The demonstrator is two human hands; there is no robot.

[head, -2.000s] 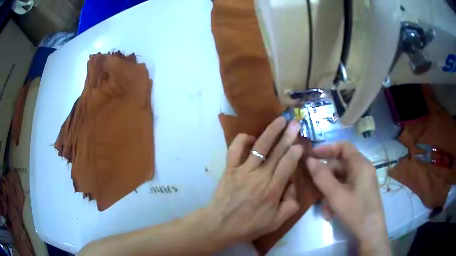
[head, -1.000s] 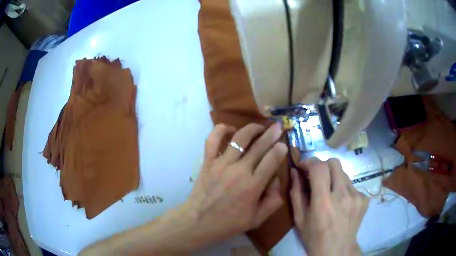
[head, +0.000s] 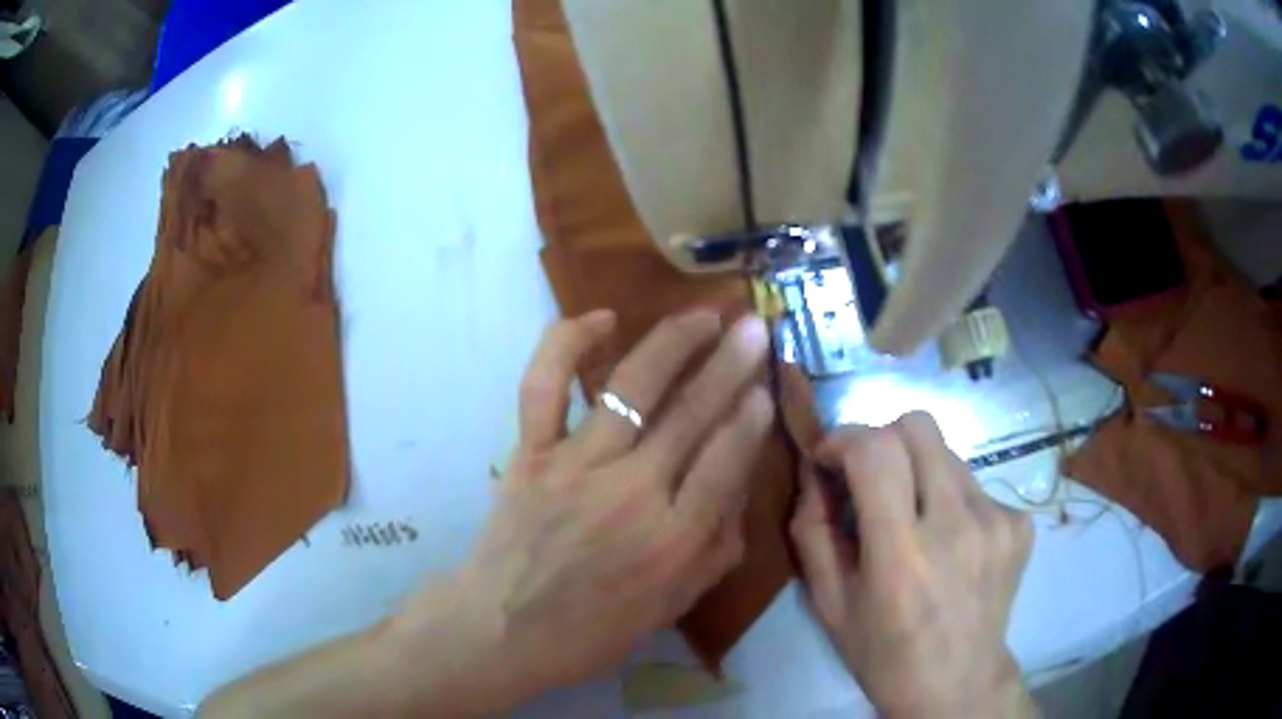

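A rust-brown cloth piece (head: 745,597) lies under the needle area, its angled end towards me. My left hand (head: 640,485), with a ring, lies flat on it, fingertips just in front of the presser foot (head: 766,295). My right hand (head: 900,562) pinches the folded edge (head: 799,407) at the piece's right side, between thumb and fingers. The bright needle plate (head: 827,323) is right of the foot. More of the same cloth (head: 562,155) runs back along the left of the cream machine head (head: 787,127).
A fanned bundle of cut pieces (head: 253,365) lies on the white table (head: 422,309) at left. At right are a ridged cream knob (head: 974,341), a dark box-like object (head: 1122,256), red-handled snips (head: 1223,414) on crumpled brown cloth (head: 1167,492), and loose threads.
The view has shifted, so the machine and bundle sit further left. My right hand has gone from loosely beside the cloth to pinching its edge. My left hand remains flat on the cloth.
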